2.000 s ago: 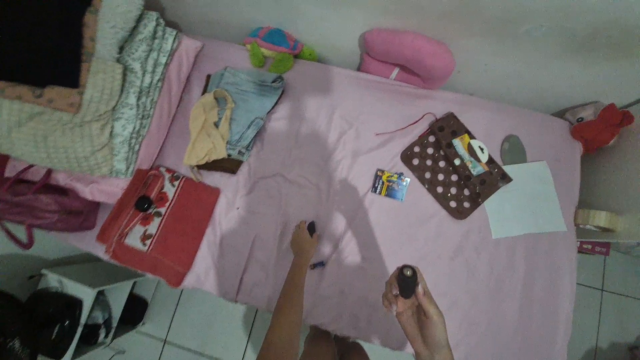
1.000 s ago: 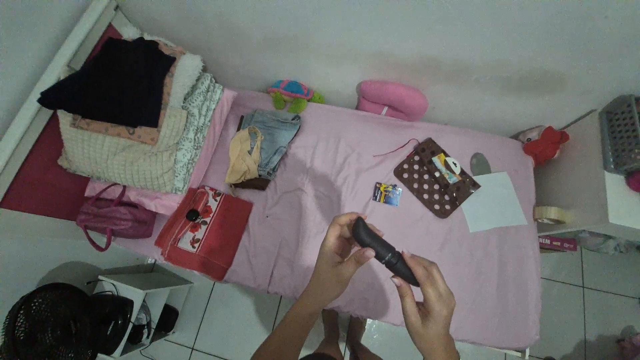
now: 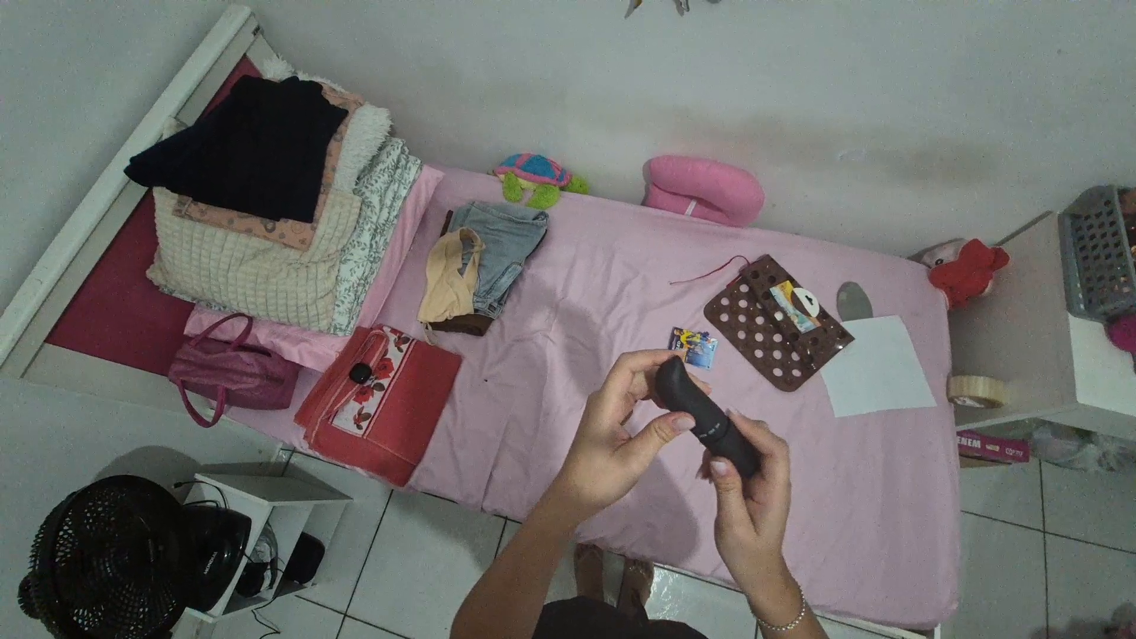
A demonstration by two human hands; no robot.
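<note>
A black, curved cylindrical device [image 3: 701, 413] with a seam around its body is held between my two hands above the bed. My left hand [image 3: 626, 430] grips its upper, bent end with thumb and fingers. At its lower right end, my right hand [image 3: 750, 484] is closed around the body. Just beyond my left fingers, a small colourful packet or card [image 3: 693, 347] lies on the pink sheet. To its right are a brown polka-dot pouch [image 3: 772, 337], a grey oval piece [image 3: 854, 302] and a white sheet of paper [image 3: 879, 368].
On the bed's left are folded jeans [image 3: 510, 253], a red floral textile [image 3: 399, 426] and a stack of bedding [image 3: 257, 257]. A plush turtle [image 3: 535, 177] and pink neck pillow [image 3: 706, 189] rest by the wall. A black fan [image 3: 106, 559] stands lower left; tape [image 3: 976, 390] is at right.
Two seconds ago my hands were apart, each with a dark piece. They came together by one second ago, and both now hold one joined-looking black device.
</note>
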